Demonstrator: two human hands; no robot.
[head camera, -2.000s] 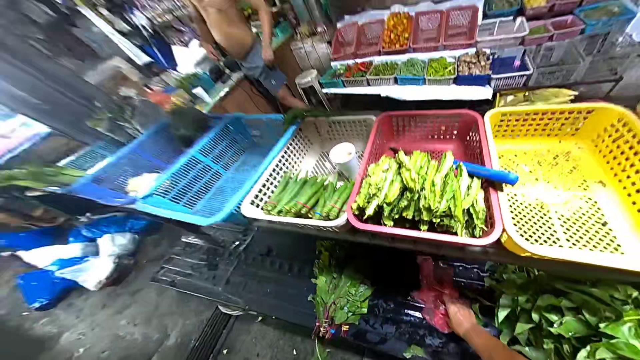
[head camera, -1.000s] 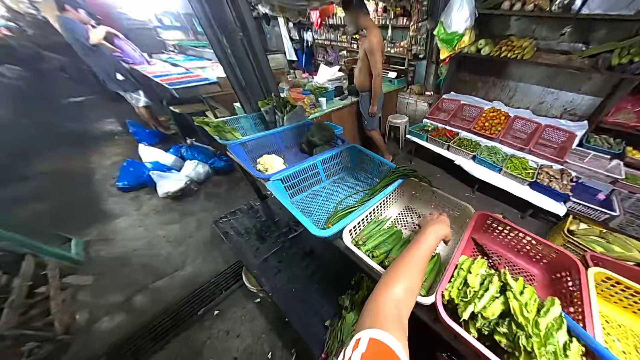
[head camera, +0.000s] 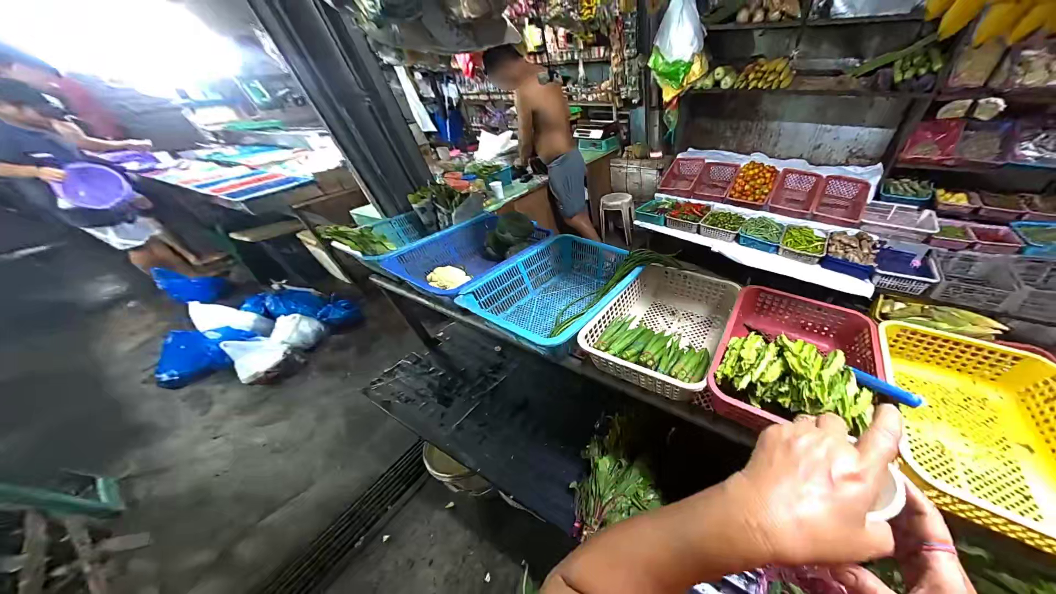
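Near the bottom right, my left hand (head camera: 813, 478) is closed around a white round object (head camera: 889, 495), probably a roll, mostly covered by the fingers. My right hand (head camera: 928, 536), with a pink band at the wrist, is just beneath and beside it; its grip is partly hidden. Some reddish-purple plastic (head camera: 796, 579) shows below the hands. Beyond them, a red plastic basket (head camera: 825, 309) bears leafy greens (head camera: 792, 375) and a blue rod-like item (head camera: 887, 386). Okra (head camera: 652, 351) lies in the white basket (head camera: 701, 293) to its left.
A yellow basket (head camera: 973, 412) stands at right, blue baskets (head camera: 544, 289) farther left. Bundled greens (head camera: 615, 487) lie below the rack's edge. Tied bags (head camera: 194, 355) rest on the floor at left. A person (head camera: 549, 124) stands behind the counter; people are at far left.
My left hand has left the white basket and moved right, to beside my right hand. The white roll seen in that basket two seconds ago is no longer there.
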